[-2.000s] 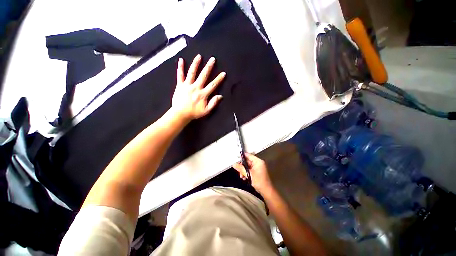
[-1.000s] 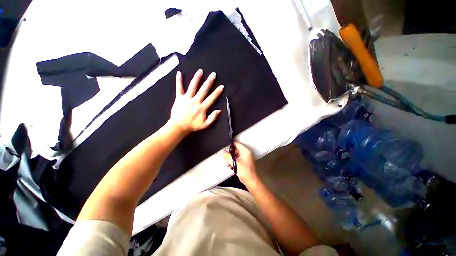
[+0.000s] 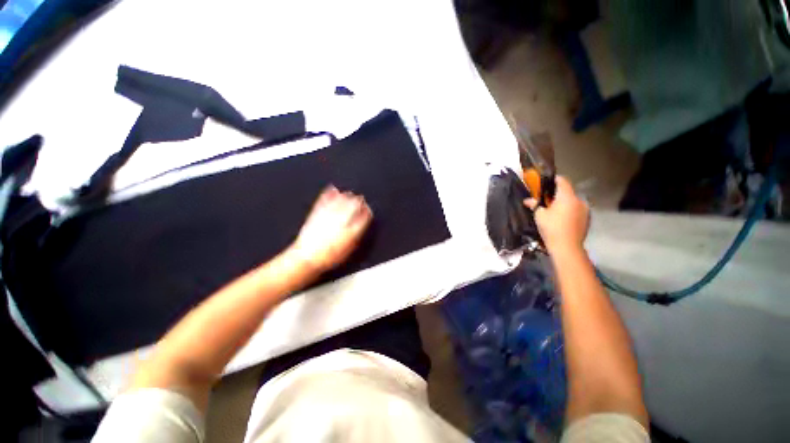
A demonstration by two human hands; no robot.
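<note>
Black fabric [image 3: 199, 251] lies flat along the front of the white table cover [image 3: 381, 43], a pale interlining strip [image 3: 225, 164] along its far edge. My left hand [image 3: 333, 227] rests on the fabric right of its middle, slightly blurred, fingers curled in, nothing seen in it. My right hand [image 3: 561, 216] is closed around the orange handle of the steam iron [image 3: 507, 212] at the table's right end; the fingers hide most of the handle. A thin pale blade-like shape shows just beyond this hand; I cannot tell whether it is the scissors.
Black fabric scraps [image 3: 173, 108] lie beyond the panel at upper left. Dark cloth is bunched at the left edge. Blue plastic bottles [image 3: 511, 346] are on the floor below the iron. The iron hose [image 3: 702, 281] curves off to the right.
My right hand has moved from the fabric's front edge to the iron, and the scissors no longer show clearly. My left hand has curled its spread fingers. The view has shifted right.
</note>
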